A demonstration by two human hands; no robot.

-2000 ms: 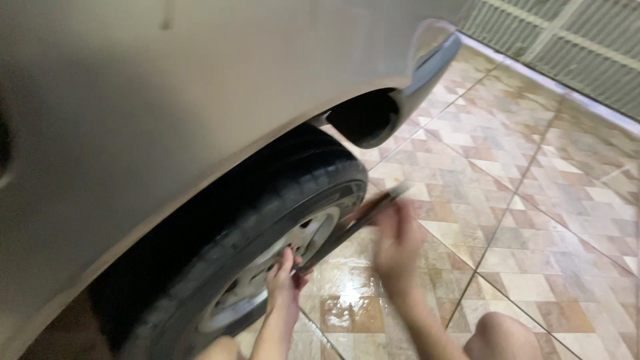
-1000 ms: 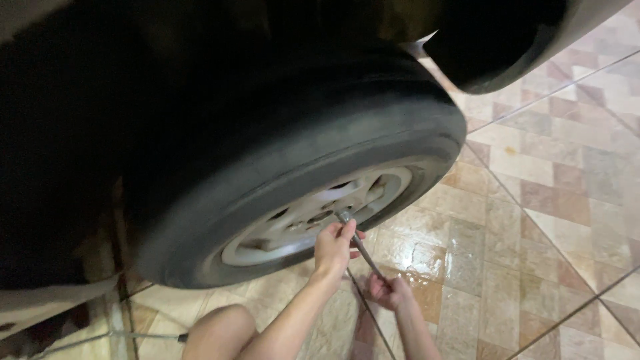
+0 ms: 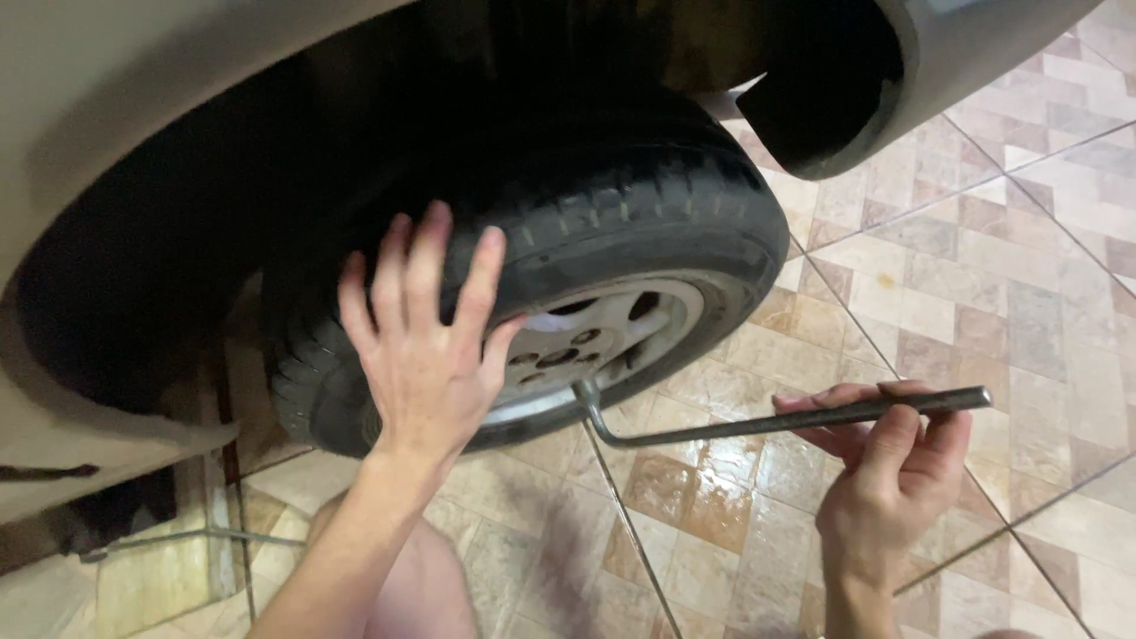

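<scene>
My left hand (image 3: 430,355), fingers spread, lies over the side of the black tire (image 3: 639,213) of a car wheel. Between the thumb and fingers of my right hand (image 3: 887,479) is the long handle of an L-shaped metal lug wrench (image 3: 737,429). The wrench's bent socket end is in front of the lower part of the silver wheel rim (image 3: 666,311), below the hub; whether it touches the rim I cannot tell. Round bolt holes surround the hub's centre opening (image 3: 557,358).
The car's pale body panel (image 3: 115,89) arches over the wheel, with the bumper's end (image 3: 941,71) at upper right. A thin metal rod (image 3: 257,536) lies low at the left, near my bent leg (image 3: 422,577). Patterned floor tiles (image 3: 976,266) carry a wet patch.
My left hand has moved off the wrench and up to the tire. The wrench's socket end, earlier at the wheel's centre, is now lower. My right hand still holds the handle.
</scene>
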